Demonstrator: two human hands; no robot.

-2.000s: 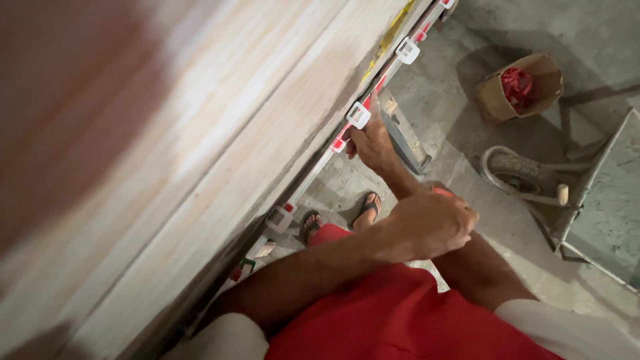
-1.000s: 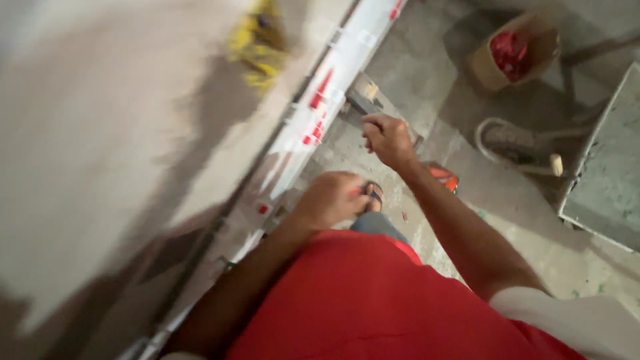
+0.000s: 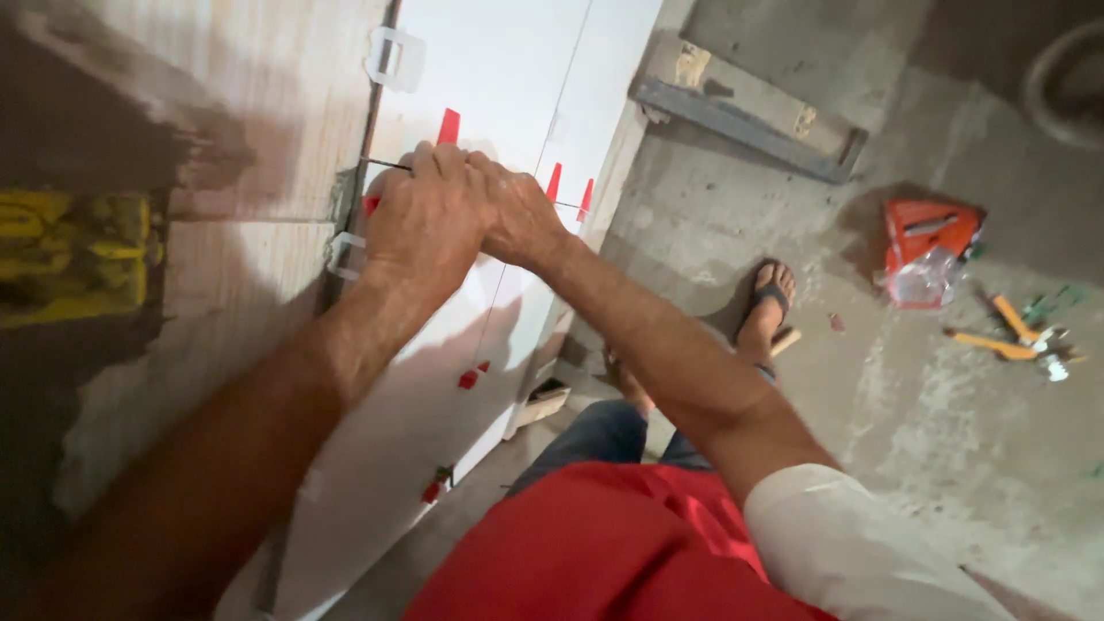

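Observation:
My left hand (image 3: 431,211) and my right hand (image 3: 517,211) are close together at a joint between large white tiles (image 3: 509,69). A red tile-leveling wedge (image 3: 449,127) stands just beyond my fingers, and another red wedge (image 3: 554,182) is right of my right hand. My fingertips are partly hidden, so I cannot tell whether they grip something. White plastic clips (image 3: 396,59) sit along the tile's left edge. Lower down, a red wedge (image 3: 468,379) lies at a tile joint.
Left is a wood-grain tiled surface (image 3: 246,285) with a yellow patch (image 3: 73,254). On the concrete floor are a long grey-edged bar (image 3: 746,121), an orange-red bag (image 3: 927,233), orange-handled pliers (image 3: 992,343) and my sandalled foot (image 3: 766,302). Part of a wheel-like ring (image 3: 1065,86) shows upper right.
My hands, apart one second ago, are now together at the white tiles. The dark tool my right hand held then no longer shows in it. The view has shifted closer to the tiles.

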